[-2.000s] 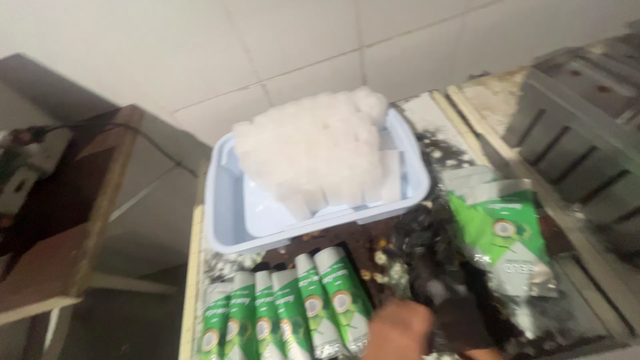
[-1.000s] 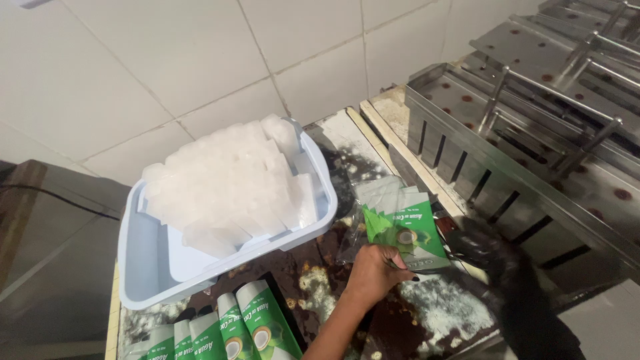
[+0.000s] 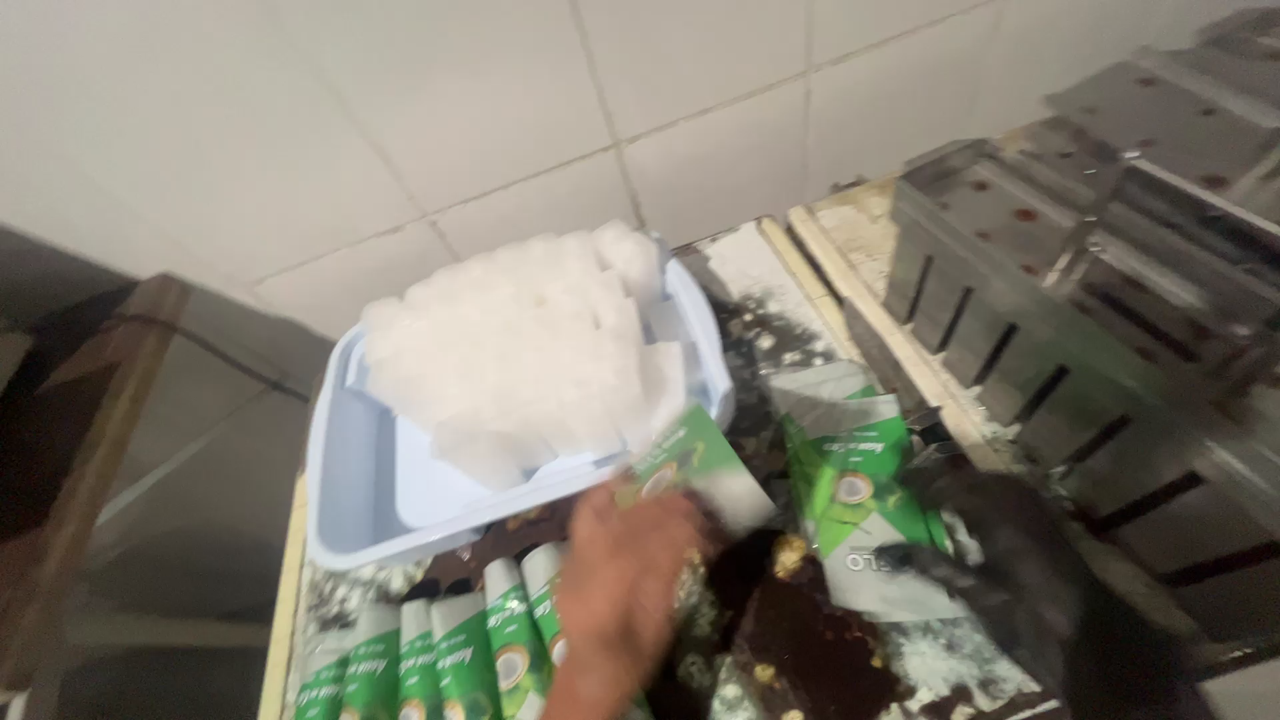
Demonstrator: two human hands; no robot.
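Note:
My left hand (image 3: pixel 635 590), bare and blurred, grips one green and white coconut-water packet (image 3: pixel 700 465) in front of the tub's near rim. On the right, my right hand (image 3: pixel 1010 580) wears a black glove, its fingers closed on the side of a small stack of similar packets (image 3: pixel 855 485), partly wrapped in clear plastic. A row of several green packets (image 3: pixel 465 650) stands at the bottom left, partly behind my left forearm. Beyond them, a light blue plastic tub (image 3: pixel 335 480) holds a heap of small white translucent pieces (image 3: pixel 510 350).
The worktop (image 3: pixel 820 660) is dark and stained, with whitish patches. Slotted metal moulds or trays (image 3: pixel 1040 370) with handles stand at the right, beyond a pale edge strip (image 3: pixel 880 330). A tiled wall (image 3: pixel 500 110) rises behind the tub. A wooden-edged shelf (image 3: pixel 95 450) is at the left.
My left hand has moved left from the stack at the right, carrying a packet toward the row. My gloved right hand stays at the stack. The view has shifted.

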